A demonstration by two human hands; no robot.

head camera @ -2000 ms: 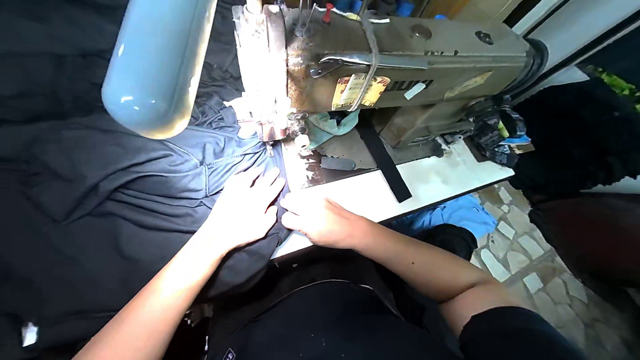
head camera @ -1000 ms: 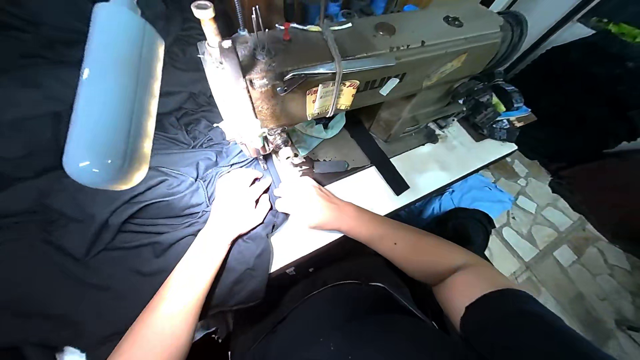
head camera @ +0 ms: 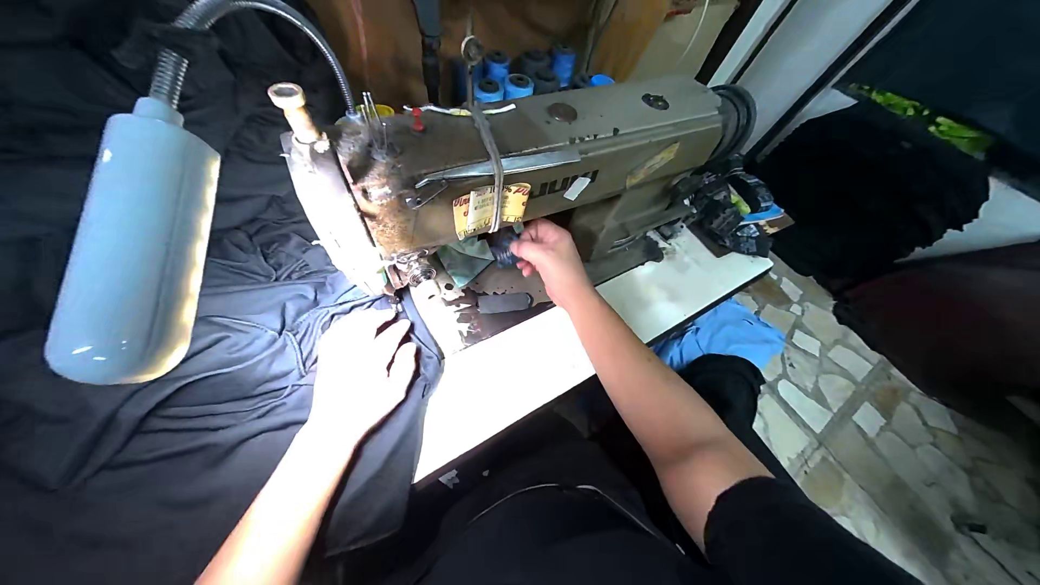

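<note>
My left hand (head camera: 361, 370) rests on dark fabric (head camera: 244, 357) just in front of the needle area of a Juki sewing machine (head camera: 520, 171); it presses the cloth near the presser foot (head camera: 396, 299). Under the machine's arm, my right hand (head camera: 548, 256) has its fingers closed on a small dark item (head camera: 504, 246), which looks like a bundled strip; its far part is hidden. Beside that lies a green cloth scrap (head camera: 465, 262). A short dark strip (head camera: 504, 303) lies on the machine bed.
A lamp with a pale blue housing (head camera: 134, 248) hangs at the left on a flexible neck. Thread spools (head camera: 518, 85) stand behind the machine. The white table (head camera: 504, 390) has its front edge near my body. Blue cloth (head camera: 723, 333) and black cloth (head camera: 886, 179) lie at the right.
My right hand has left the fabric beside my left hand and moved to under the machine's arm. The long black strip that lay across the table no longer lies there. The view has shifted.
</note>
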